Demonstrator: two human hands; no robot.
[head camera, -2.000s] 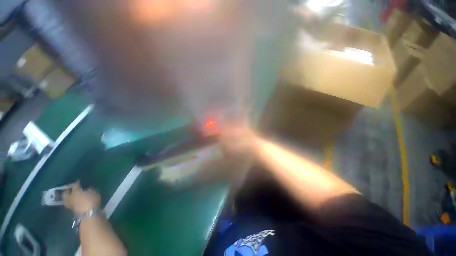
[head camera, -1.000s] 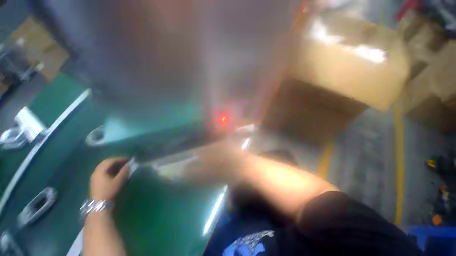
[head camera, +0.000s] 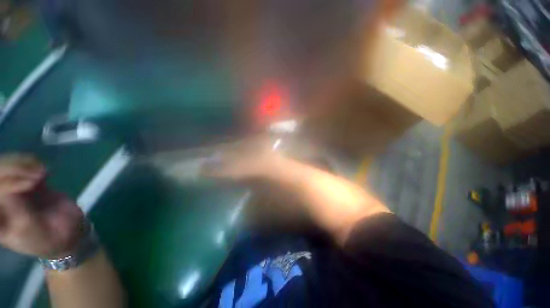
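My right hand (head camera: 241, 159) is blurred and reaches over the pale cream fixture (head camera: 181, 163) in front of me; I cannot tell if it holds anything. My left hand (head camera: 36, 210), with a metal watch at the wrist, is raised at the left edge, fingers curled; whether something is in it does not show. A white looped plastic housing (head camera: 70, 132) lies on the green belt (head camera: 145, 240) beyond my left hand. A red light (head camera: 269, 104) glows on the blurred machine just above my right hand.
The blurred machine (head camera: 289, 48) fills the top centre, with a teal-green base (head camera: 157, 90). Large cardboard cartons (head camera: 416, 78) stand at the upper right. A floor with yellow lines and a blue bin (head camera: 497, 286) are at the right. White strips (head camera: 105, 180) run along the belt.
My left hand has moved left, away from the fixture's left end. My right hand stays over the fixture. The view has shifted, so the looped housing now appears further left and higher.
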